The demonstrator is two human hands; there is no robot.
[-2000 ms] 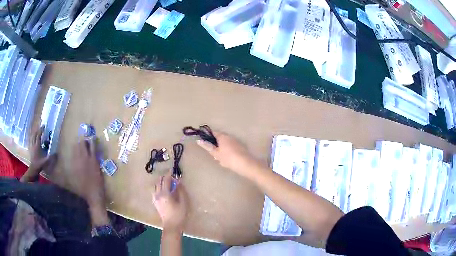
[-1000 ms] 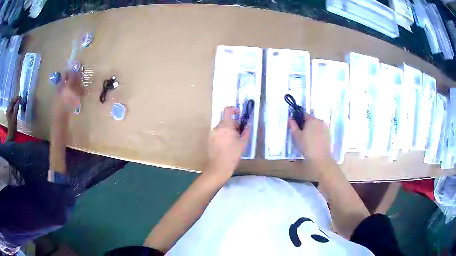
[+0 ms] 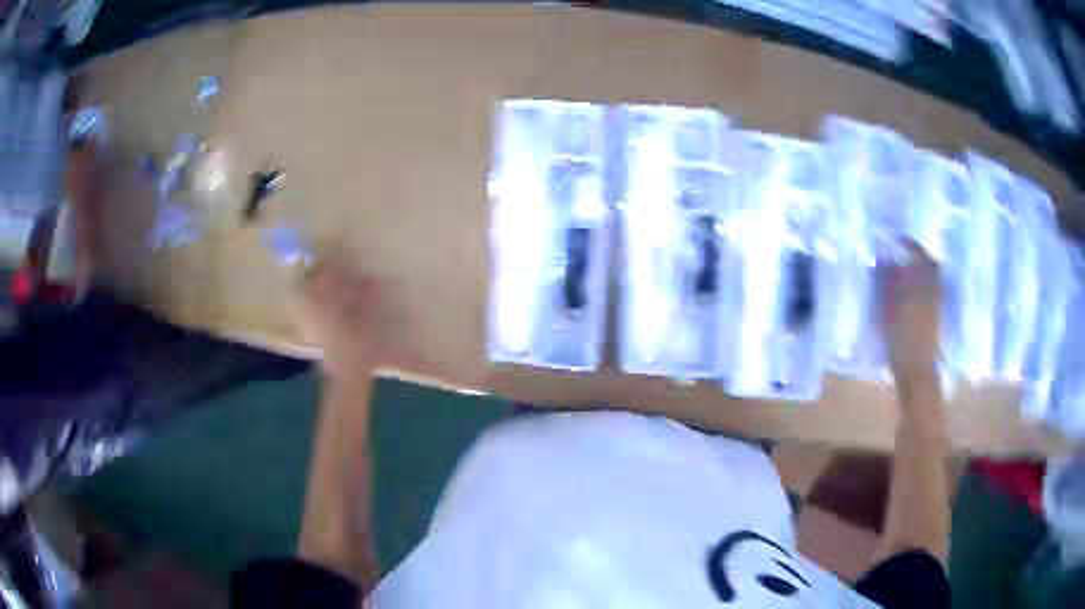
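Image is blurred. White trays stand in an overlapping row; the leftmost tray (image 3: 524,238), the second tray (image 3: 652,238) and the third tray (image 3: 758,262) each hold a black cable, seen as a dark strip (image 3: 578,269) in the leftmost. My right hand (image 3: 911,297) is over the fourth tray (image 3: 859,190); its fingers are too blurred to show a hold. My left hand (image 3: 347,307) is over the bench at the left, just right of a blue-purple bagged accessory (image 3: 287,244); its grip is unclear. Another black cable (image 3: 262,190) lies above that accessory.
More small blue-purple packets (image 3: 176,224) lie at the left of the brown bench (image 3: 405,131). A co-worker's arm (image 3: 83,208) reaches in at the far left. White trays (image 3: 833,26) lie on the dark green surface at the top right.
My left hand has moved left, away from the leftmost tray. My right hand has moved right to the fourth tray. The cables I held now lie in trays; the third tray also shows one.
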